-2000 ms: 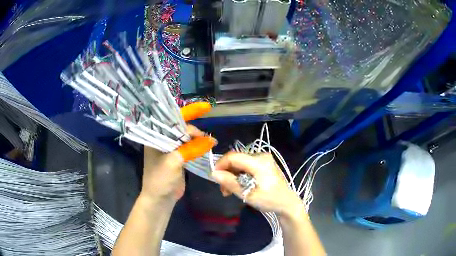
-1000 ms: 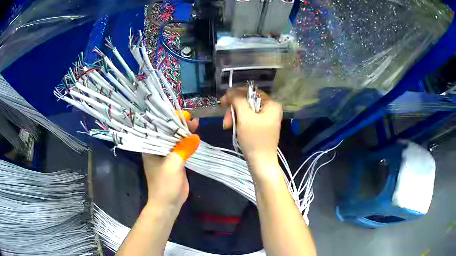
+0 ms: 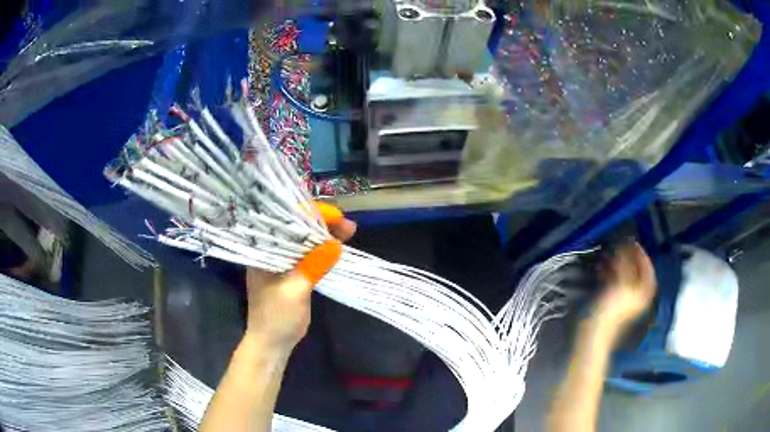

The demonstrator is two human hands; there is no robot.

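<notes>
My left hand (image 3: 283, 305), with orange finger cots (image 3: 319, 261) on thumb and finger, grips a thick bundle of white cables (image 3: 215, 190). The bundle's tips fan out to the upper left, with fine coloured cores showing. Behind the hand the bundle curves down to the right in a loop. My right hand (image 3: 626, 283) is at the right, blurred, beside the loose cable ends (image 3: 549, 274); whether it touches or holds any is unclear. The grey machine (image 3: 422, 139) with a dark horizontal slot stands at top centre, with no hand at it.
Coloured scrap (image 3: 287, 126) lies left of the machine. Clear plastic sheet (image 3: 625, 93) speckled with scrap covers the bench at right. A mass of white cables (image 3: 72, 354) lies at lower left. A blue stool with a white top (image 3: 705, 308) is behind my right hand.
My right hand went from the bundle to the machine slot with a cable, then away to the far right. The small cluster seen in it no longer shows. My left hand keeps its grip.
</notes>
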